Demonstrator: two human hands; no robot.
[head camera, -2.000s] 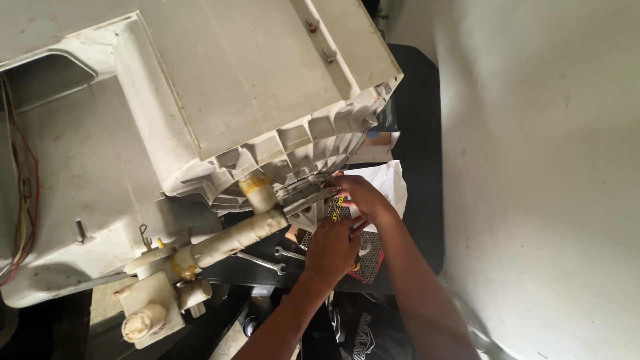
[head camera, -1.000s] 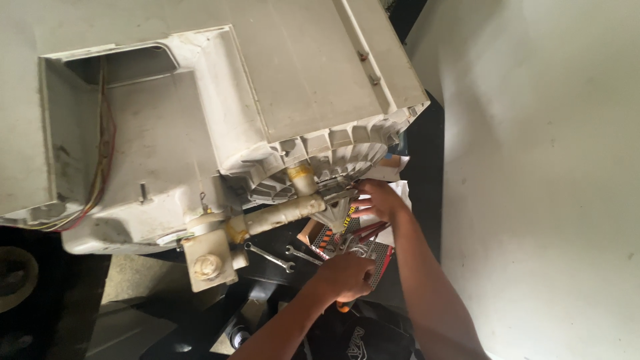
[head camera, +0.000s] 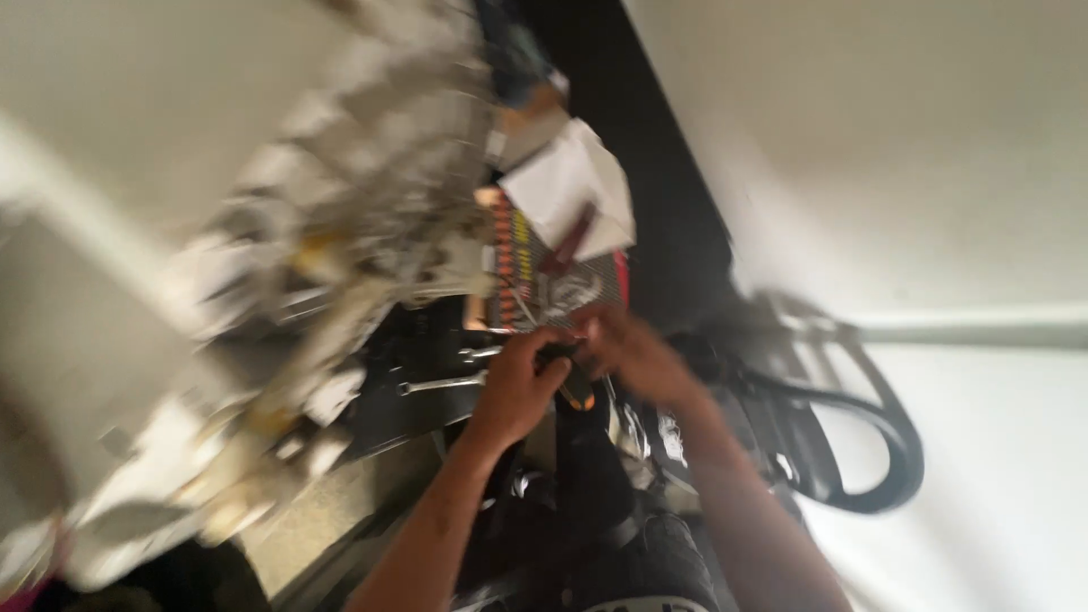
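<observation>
My left hand (head camera: 523, 382) is closed around a tool with a dark and orange handle (head camera: 578, 389), its far end hidden by my fingers. My right hand (head camera: 633, 353), blurred, is beside the tool's upper part; whether its fingers grip anything cannot be told. Just beyond both hands lies a printed cardboard box (head camera: 569, 293), with a dark red object (head camera: 571, 240) and a white sheet (head camera: 565, 183) over it. Two metal wrenches (head camera: 442, 384) lie left of my left hand on a black surface.
A large off-white plastic housing (head camera: 280, 153) with ribs and a pipe fills the left side, blurred. A pale panel (head camera: 850, 153) stands at the right. Below it is a black curved frame (head camera: 905, 450), perhaps part of a chair.
Both hands have moved away from the ribbed edge of the housing and come together over the near edge of the box. The view has swung noticeably.
</observation>
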